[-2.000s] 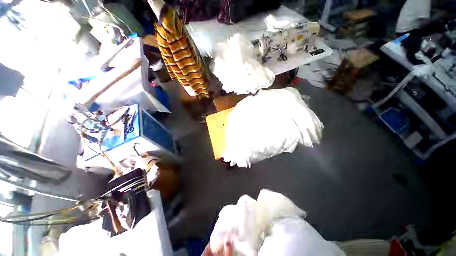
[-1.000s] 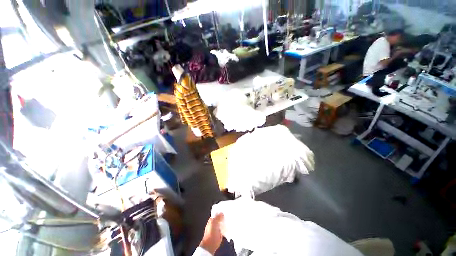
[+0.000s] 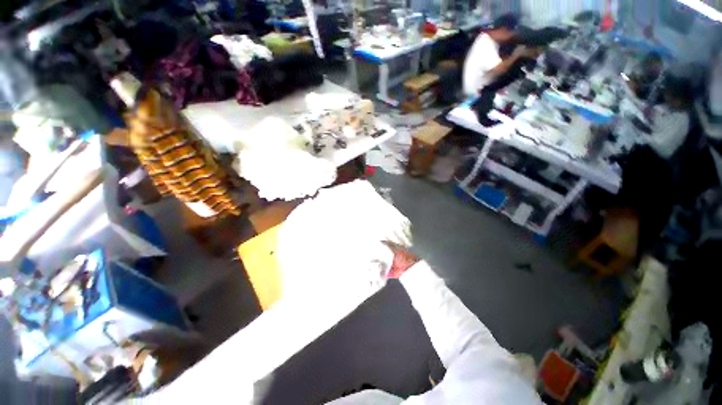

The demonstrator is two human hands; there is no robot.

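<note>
A heap of white cloth pieces (image 3: 336,237) lies on a tan wooden stool or box (image 3: 260,265) in front of me, strongly overexposed. My right hand (image 3: 402,262) is at the heap's right edge, its fingers closed on white cloth and partly sunk in it. My white right sleeve runs back to the bottom edge. A long white band (image 3: 245,348) runs from the heap to the lower left; whether it is my left sleeve or cloth I cannot tell. No left hand shows.
Blue-topped stand (image 3: 99,304) at left. Striped orange-brown column (image 3: 178,158) beyond the heap. White table (image 3: 218,123) with a sewing machine (image 3: 340,126) behind. Workstation (image 3: 538,146) and seated person (image 3: 484,63) back right. Stool (image 3: 613,241) right, red-orange item (image 3: 558,374) bottom right.
The view has swung right. My left hand, seen before on white cloth near the bottom, no longer shows. My right hand now shows at the heap, and white material reaches the heap.
</note>
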